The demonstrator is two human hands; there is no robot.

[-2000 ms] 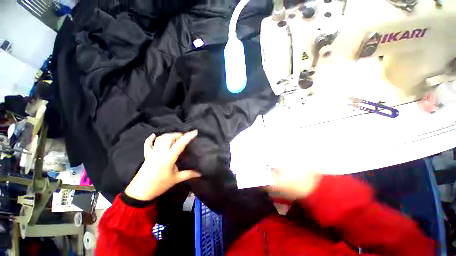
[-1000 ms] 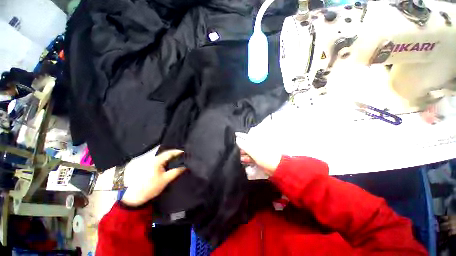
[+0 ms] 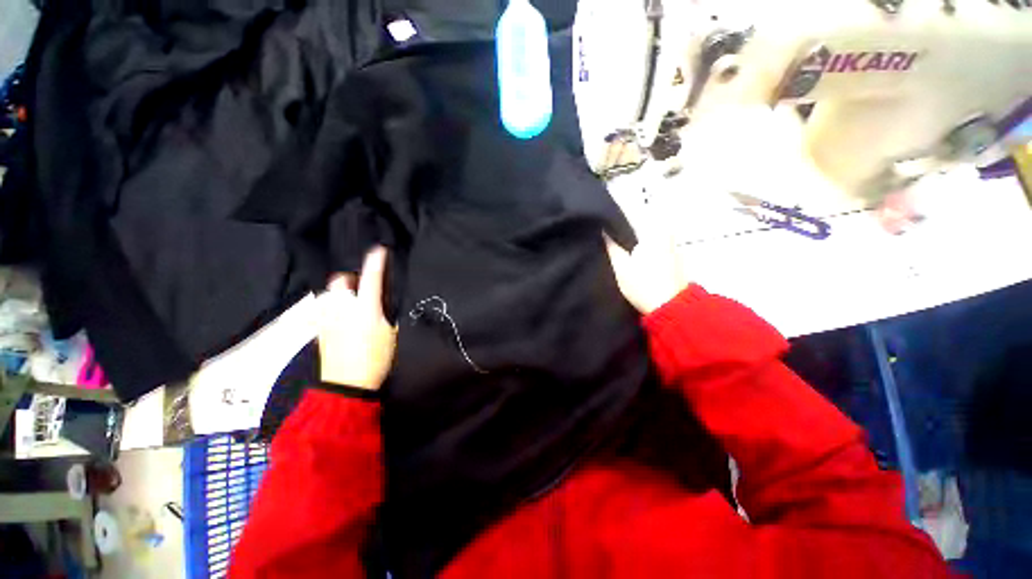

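A black garment (image 3: 509, 271) lies over the table edge and hangs onto my lap, its matte cloth spread between my hands. A pale loose thread tail (image 3: 455, 334) lies on it. My left hand (image 3: 360, 328) grips the garment's left side, its fingertips partly hidden by cloth. My right hand (image 3: 643, 271) holds its right edge, fingers partly hidden under the cloth. More black fabric (image 3: 192, 215) is heaped at the left. A small white label (image 3: 401, 29) shows near the top.
The cream-white sewing machine (image 3: 724, 102) stands at upper right. A lit lamp (image 3: 523, 74) hangs over the garment. Dark blue thread snips (image 3: 783, 215) lie on the white table (image 3: 815, 283). Blue baskets (image 3: 226, 498) are below the table edge at left and right.
The garment part near me has been spread out flatter, and the thread tail now shows. Both hands have moved apart onto its two sides. The view has shifted, so the machine and lamp sit higher.
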